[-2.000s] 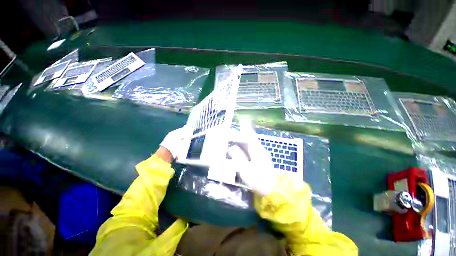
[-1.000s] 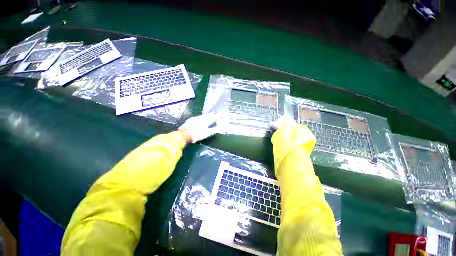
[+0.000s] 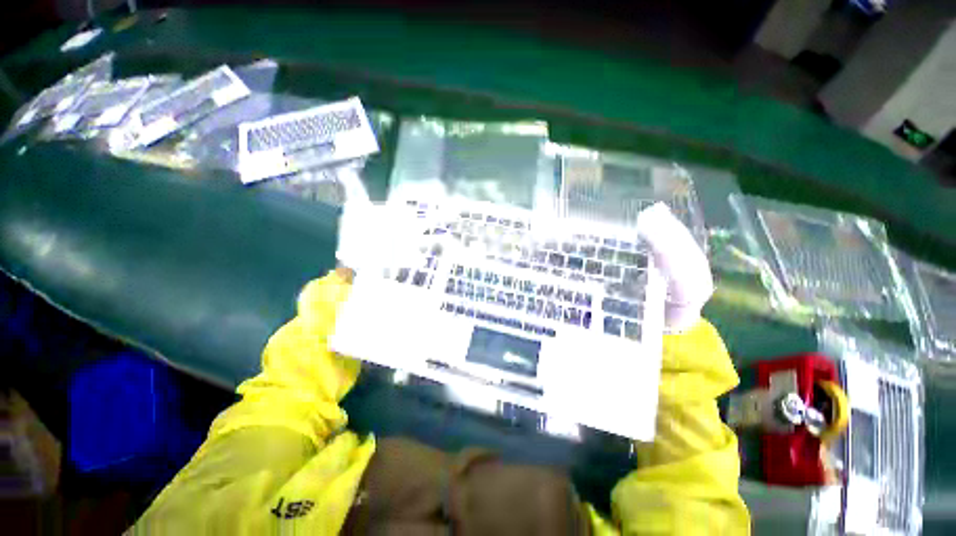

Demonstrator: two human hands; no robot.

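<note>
A silver-white laptop palmrest (image 3: 603, 369) with an open key grid and a touchpad opening is held up in front of me, tilted. My left hand (image 3: 362, 239), in a white glove, grips its left edge. My right hand (image 3: 679, 270), also gloved, grips its right edge. Both hands are blurred and bright. Part of another palmrest on the bench shows just below the held panel's lower edge; most of it is hidden. An empty-looking clear bag (image 3: 472, 157) lies flat behind the held panel.
Another palmrest (image 3: 252, 162) lies on a bag at the far left, near overlapping panels (image 3: 183, 110). Bagged palmrests (image 3: 828, 257) lie along the far right. A red tape dispenser (image 3: 788, 461) stands at right beside a panel (image 3: 886, 440). A blue bin (image 3: 115, 408) is below the green bench (image 3: 136, 262).
My hands have drawn back from the far bags and now hold a palmrest raised over the near one. The bag behind, which held a panel, now looks empty.
</note>
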